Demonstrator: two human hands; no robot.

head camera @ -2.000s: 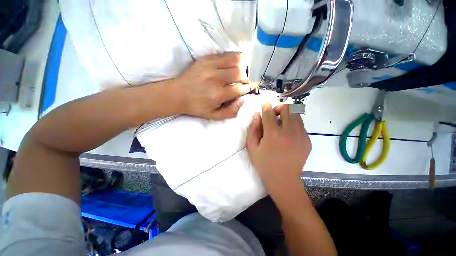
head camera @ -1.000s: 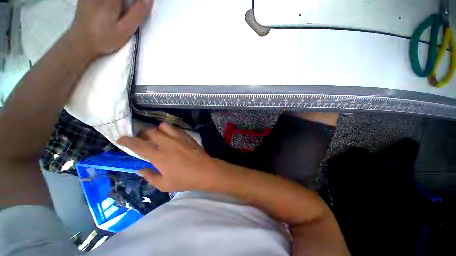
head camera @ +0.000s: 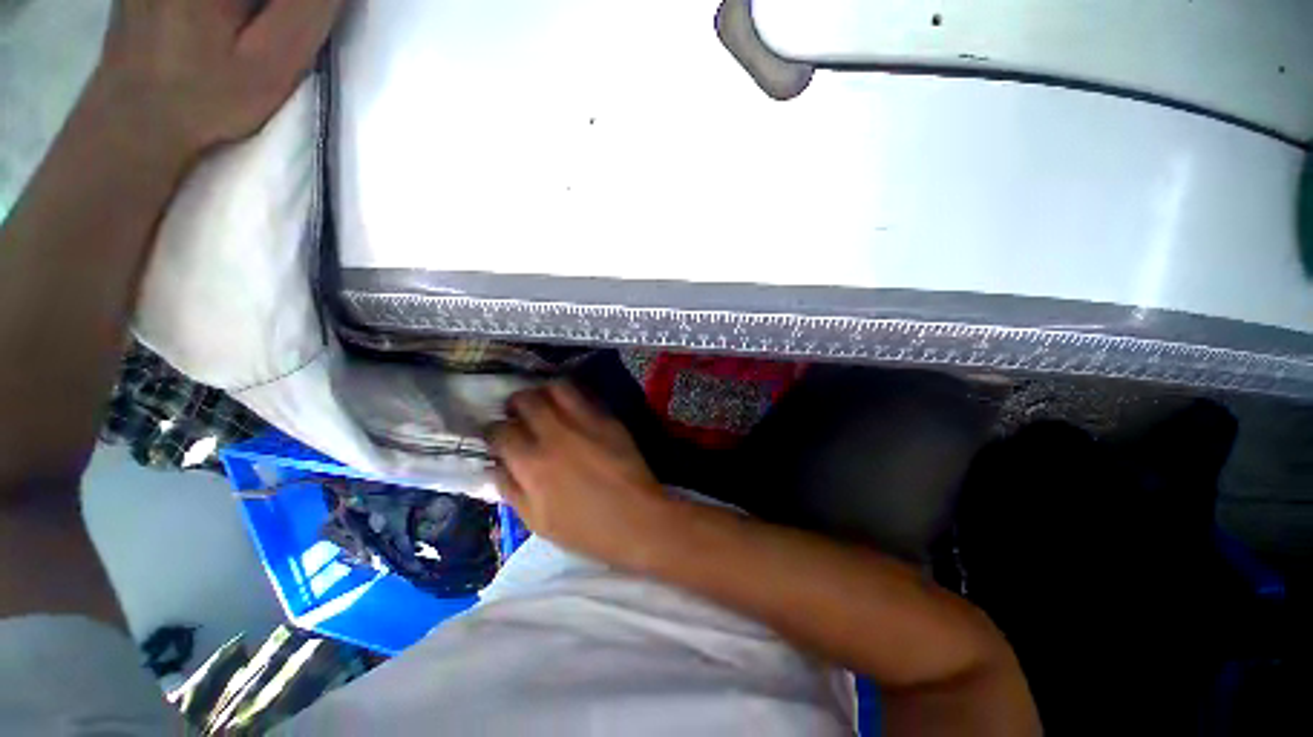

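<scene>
The white lining of the garment lies over the table's left part and hangs over its front edge, with a thin dark strip along its right side. My left hand lies on the lining at the top left, cut off by the frame's top; whether it grips cloth is hidden. My right hand is below the table edge with its fingertips closed on the lining's hanging end. Dark plaid cloth shows below the lining at the left.
The white table has a ruler-marked front edge. A blue crate with dark cloth stands below at the left. A red object is on the speckled floor under the table. A green scissor handle shows at the right rim.
The view has swung left and down from the sewing machine. The lining has moved from the needle area to the table's left. My right hand, loose a second ago, has closed on the hanging lining.
</scene>
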